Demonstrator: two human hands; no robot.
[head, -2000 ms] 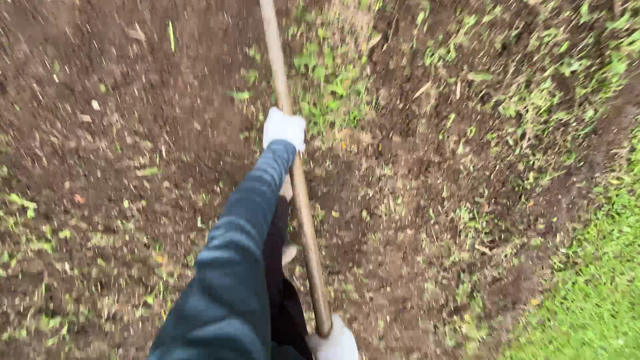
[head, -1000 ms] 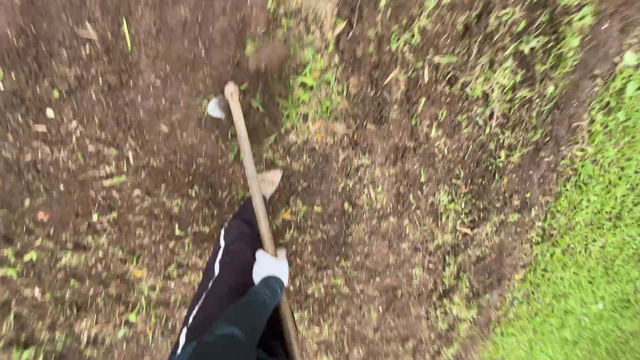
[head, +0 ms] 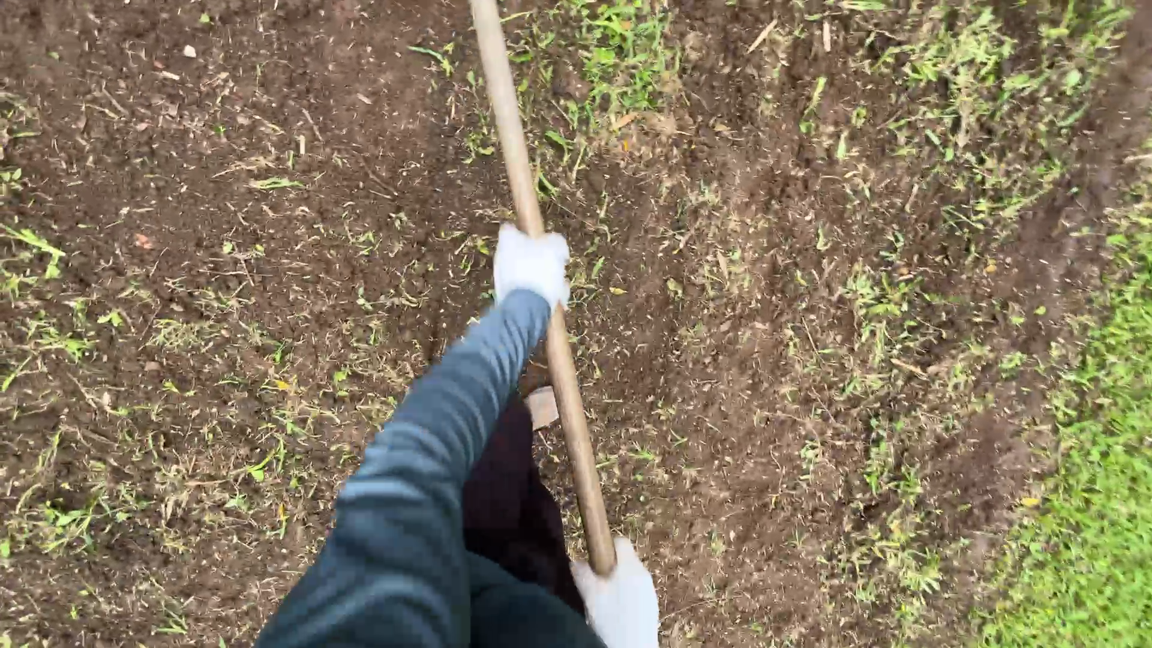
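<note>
A long wooden tool handle point(head: 540, 270) runs from the top edge down to the lower middle, slightly slanted. Around its middle part my left hand point(head: 531, 264), in a white glove, is closed, at the end of a dark blue-green sleeve. My right hand point(head: 619, 589), also white-gloved, grips the handle's near end at the bottom. The tool's far end lies outside the view. Under the handle are brown soil point(head: 720, 378) and scattered weeds point(head: 625, 54).
Dark trousers point(head: 513, 495) and part of a shoe point(head: 542, 408) show beside the handle. Loose cut grass and small weeds point(head: 67, 517) lie over the soil at left. Green lawn point(head: 1089, 531) borders the soil at right.
One second ago the tool's far end was in view; it is now beyond the top edge. The front gloved hand has moved up the picture. The other glove, unseen then, shows at the handle's near end.
</note>
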